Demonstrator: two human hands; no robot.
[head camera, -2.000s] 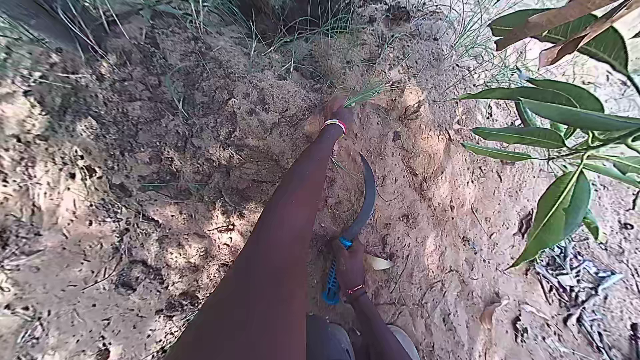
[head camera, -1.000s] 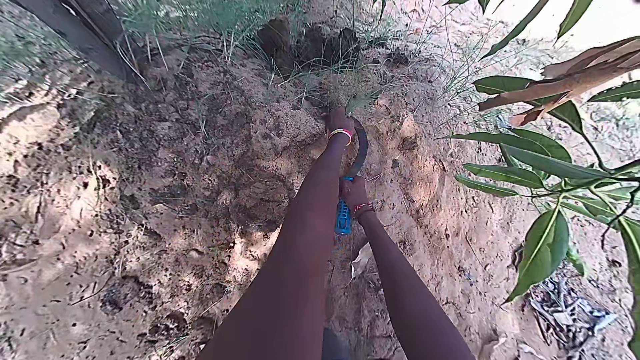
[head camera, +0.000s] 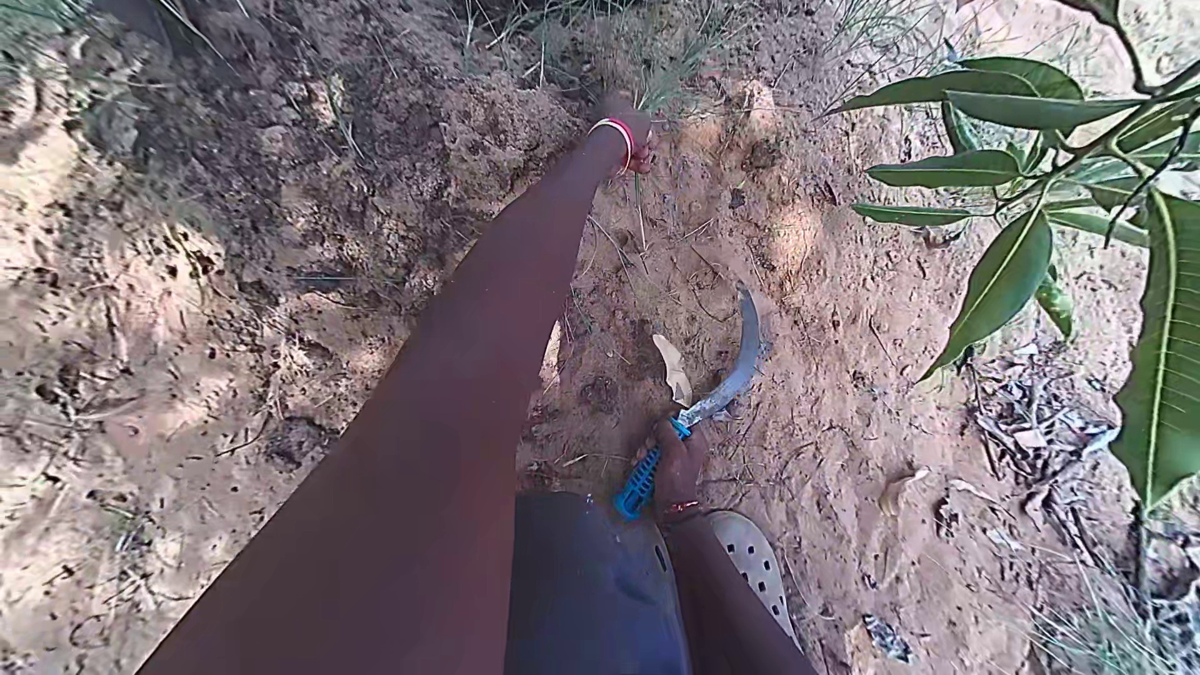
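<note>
My left hand (head camera: 632, 141), with a white and pink band at its wrist, is closed around a tuft of green grass (head camera: 664, 86); thin stems hang below the fist. Nearer my body, my right hand (head camera: 682, 461) grips the blue plastic handle of a sickle (head camera: 741, 367). The sickle's curved metal blade points up and away, over the soil and apart from the left hand. A dry pale leaf (head camera: 672, 370) lies beside the blade. Red bands circle the right wrist.
Green leaves on a branch (head camera: 994, 267) hang at the right. Dry twigs and leaf litter (head camera: 1041, 441) lie below them. A pale perforated clog (head camera: 753, 567) and dark clothing (head camera: 591, 581) show at the bottom. Grass grows along the top.
My right hand has drawn the sickle back toward my body, away from the left hand; a second ago the blade was beside that hand.
</note>
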